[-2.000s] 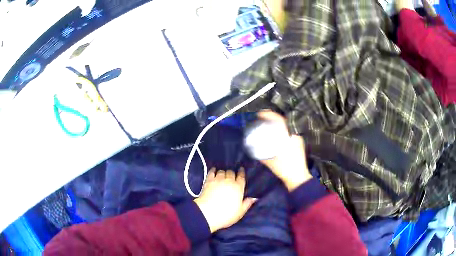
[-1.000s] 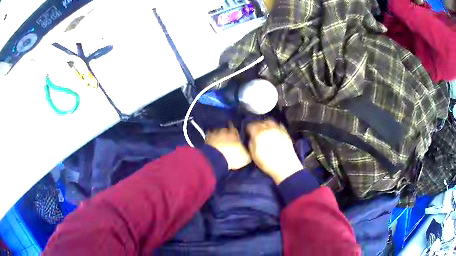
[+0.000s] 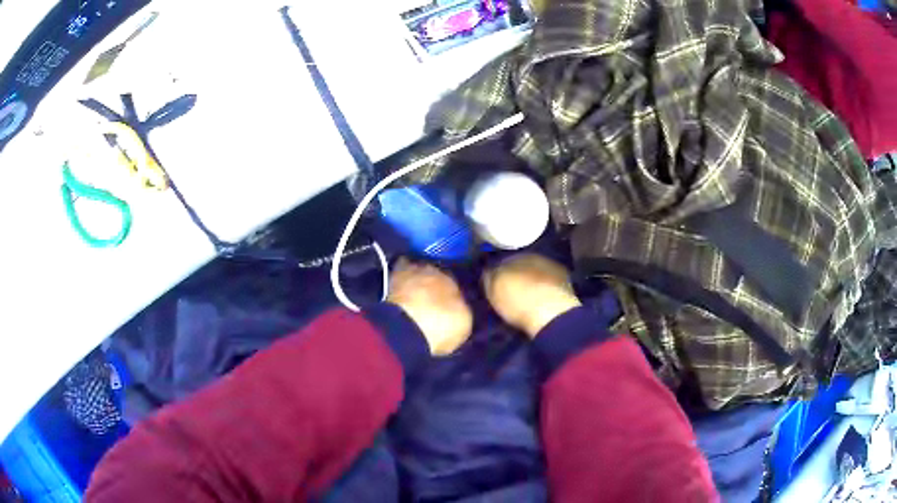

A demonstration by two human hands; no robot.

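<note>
Navy garment pieces [image 3: 462, 422] lie heaped in front of me, under both forearms. My left hand [image 3: 431, 303] and my right hand [image 3: 529, 287] are side by side on the dark cloth at the heap's far edge. Their fingers are bent down and hidden, so I cannot tell whether they grip cloth. A white round cap [image 3: 508, 209] lies just beyond my right hand. A white cord [image 3: 354, 228] curves beside my left hand, its lower end near my left cuff. A blue surface [image 3: 425, 222] shows beyond my left hand.
Plaid garments [image 3: 679, 196] are heaped at the right. The white machine table [image 3: 246, 108] bears a green loop [image 3: 96, 208] and dark strips. Blue crate parts [image 3: 39, 457] show at the lower left and lower right. Another person's red sleeve [image 3: 836, 74] is at the upper right.
My right hand has let go of the white cap, which now lies beyond it. Both hands have come side by side. More of the blue surface shows, and the cord's loop has opened wider.
</note>
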